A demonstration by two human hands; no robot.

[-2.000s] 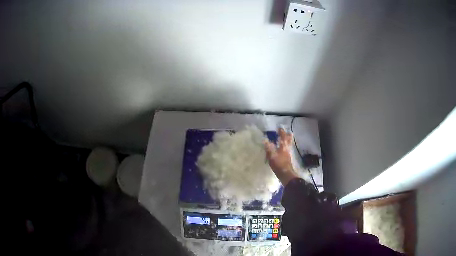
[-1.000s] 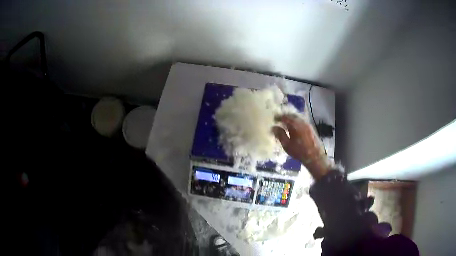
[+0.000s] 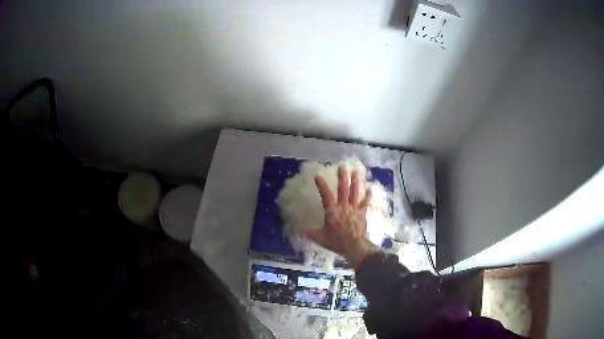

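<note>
A fluffy pale clump of down filling [image 3: 301, 198] lies on the blue-purple pan of the digital scale [image 3: 266, 228]. My right hand [image 3: 341, 215] is bare, with its fingers spread flat over the down; it grips nothing. Its dark, down-flecked sleeve covers part of the keypad at the scale's front. Two displays are lit on the front strip, but their figures are too blurred to read. My left hand is not in view.
The scale sits on a white-covered stand [image 3: 222, 192] in a corner. A black adapter [image 3: 421, 210] and cord lie right of the pan. A wall socket [image 3: 432, 25] is above. An open box [image 3: 506, 301] with pale filling is at lower right. White lidded tubs [image 3: 180, 212] stand left.
My right hand has moved from the right side of the down onto its top, fingers now spread. The down looks flatter. The camera view has shifted.
</note>
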